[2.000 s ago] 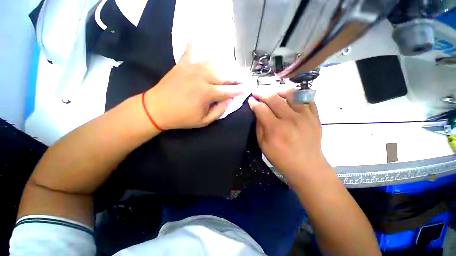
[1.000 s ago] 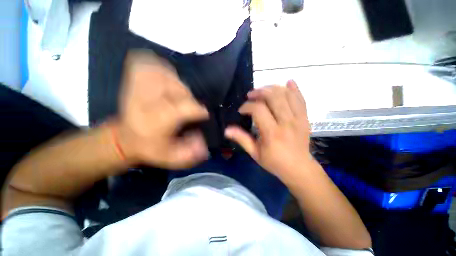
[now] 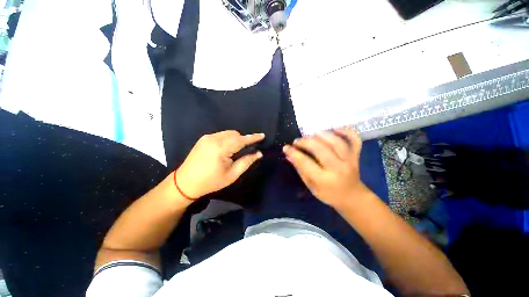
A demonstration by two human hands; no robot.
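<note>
A dark trouser panel (image 3: 232, 113) runs from the machine table down over the lap, with a curved edge beside a white area, possibly pocket cloth (image 3: 229, 64). Its narrow upper tip lies just below the presser foot area (image 3: 278, 39). My left hand (image 3: 223, 159) is on the panel's lower part, thumb and index finger apart. My right hand (image 3: 328, 162), slightly blurred, has its fingertips at the panel's right edge. Whether they pinch the cloth is hard to tell.
A large dark cloth pile (image 3: 69, 191) is at left. A measuring tape (image 3: 441, 104) runs along the table's front edge, near a small brown patch (image 3: 459, 65). A black flat object (image 3: 413, 6) is at top right. Blue crates (image 3: 493, 125) holding dark cloth are below right.
My hands have come away from the needle area, down the panel towards the lap. The view has tilted down and turned. My left thumb and index finger are now spread.
</note>
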